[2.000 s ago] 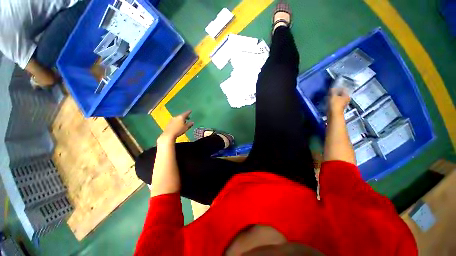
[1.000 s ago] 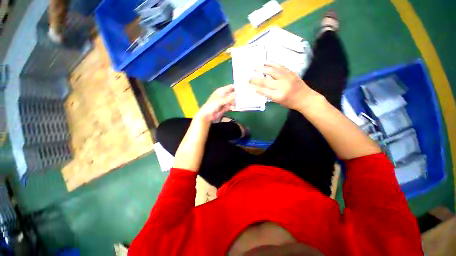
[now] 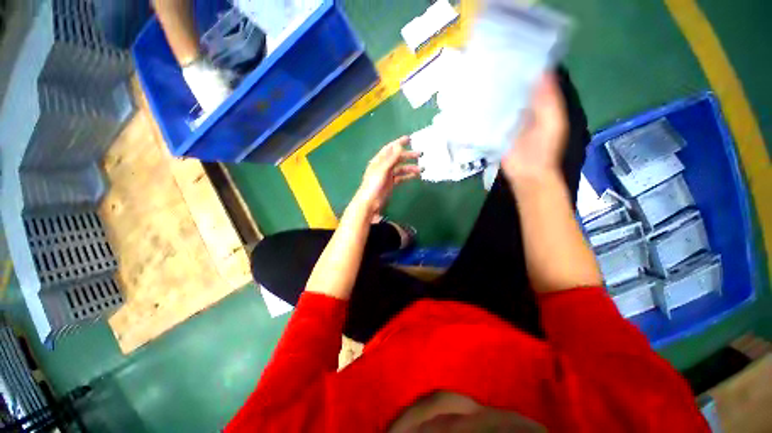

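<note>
My right hand [image 3: 539, 131] holds a pale silver-white sheet-metal part [image 3: 518, 63] up above the floor pile; the part is blurred and its far end is near the top of the view. My left hand [image 3: 389, 176] is empty with its fingers apart, left of the pile. The parts pile [image 3: 438, 154] of overlapping pale plates lies on the green floor between my legs, partly hidden by the held part.
The right blue crate [image 3: 735, 203] holds rows of silver parts. A person's gloved hand [image 3: 208, 85] reaches into the raised left blue crate [image 3: 296, 93]. Slotted stacked parts [image 3: 72, 245] stand on a plywood pallet [image 3: 157, 228]. A single plate [image 3: 429, 24] lies by the yellow line.
The part held between both hands a second ago is now in my right hand alone, farther up and right. My left hand has let go. The other person's hand has moved into the left crate.
</note>
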